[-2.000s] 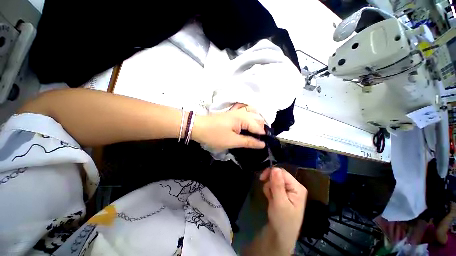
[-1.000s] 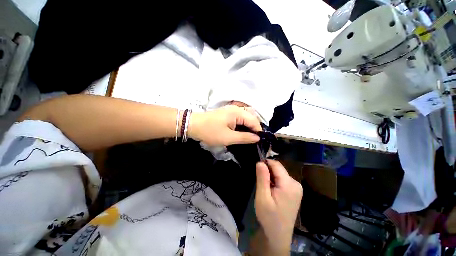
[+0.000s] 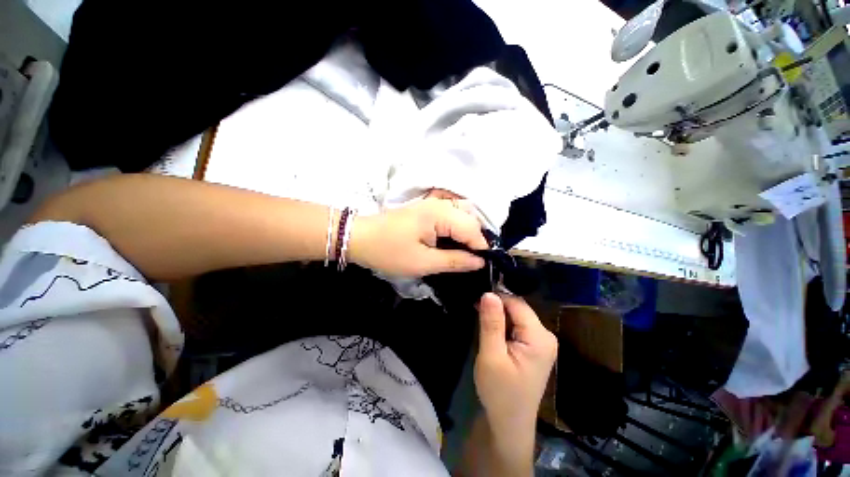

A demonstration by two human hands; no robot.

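Note:
The black garment lies in a large heap over the back of the table and hangs down over the lap. Crumpled white lining lies on it at the centre. My left hand pinches a black edge of the garment between thumb and fingers at the table's front edge. My right hand is just below, thumb and fingertips closed on a small thin thing with a fine metallic glint, pointing up at the black edge. It looks like the thread snips, but most of it is hidden by the fingers.
A white sewing machine head stands at the right. Black-handled scissors lie near the table's right front edge. White cloth hangs beyond them. Part of another machine shows at the far left. A cardboard box is below the table.
My right hand has moved slightly left and up towards my left fingers since the earliest frame. My left hand keeps its pinch and has shifted slightly left. The view has shifted a little.

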